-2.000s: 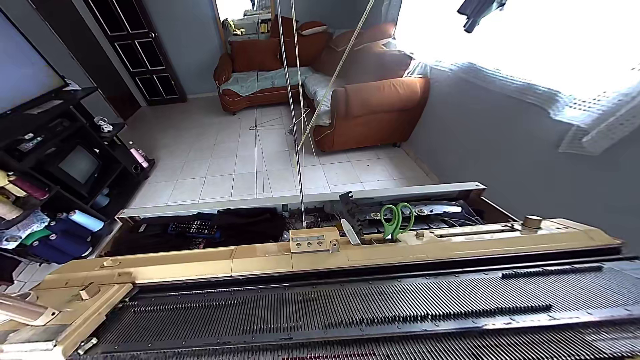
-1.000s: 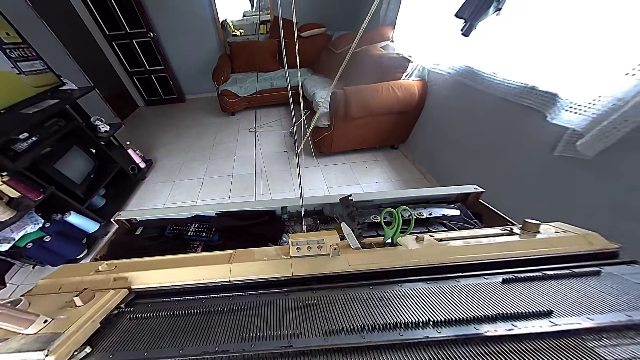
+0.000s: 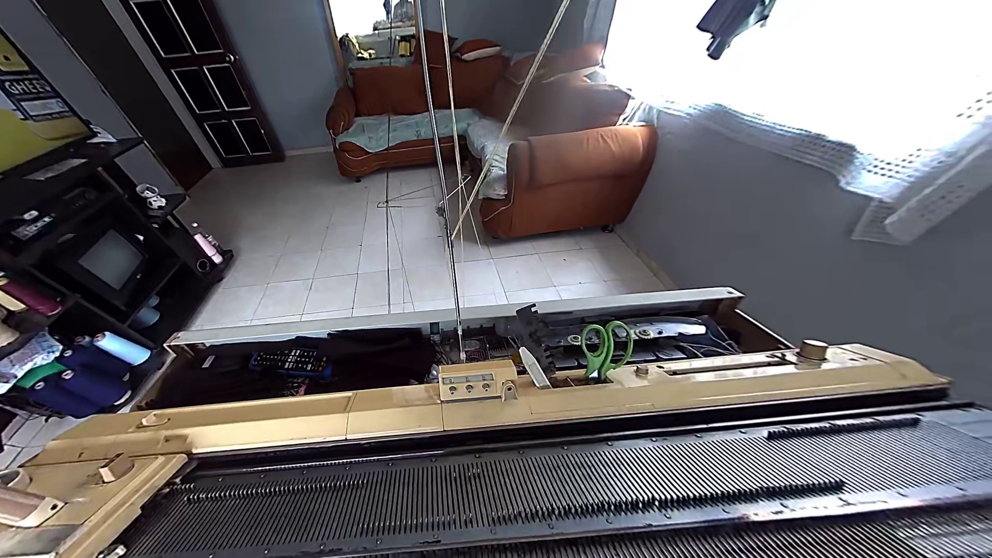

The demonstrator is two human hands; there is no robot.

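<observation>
Neither of my hands shows in the head view. A knitting machine with a beige body (image 3: 294,418) spans the lower part of the view, its dark needle bed (image 3: 434,496) running from left to right. The knitting machine's carriage (image 3: 101,496) sits at the left end of the bed. A row counter (image 3: 477,382) with small dials is on the beige body near the middle. Scissors with green handles (image 3: 604,349) stand upright just right of it, beside a pale pointed tool (image 3: 535,367). Yarn strands (image 3: 446,186) run down from above towards the counter.
Behind the machine lies a long open trough (image 3: 372,316) with dark cloth, a remote control (image 3: 291,362) and metal parts. Yarn cones (image 3: 120,349) stand at the left by a black shelf unit (image 3: 124,182). Beyond are a tiled floor (image 3: 310,232) and an orange sofa (image 3: 581,170).
The television picture at the far left has changed to yellow with writing. The machine, the scissors and the yarn look the same.
</observation>
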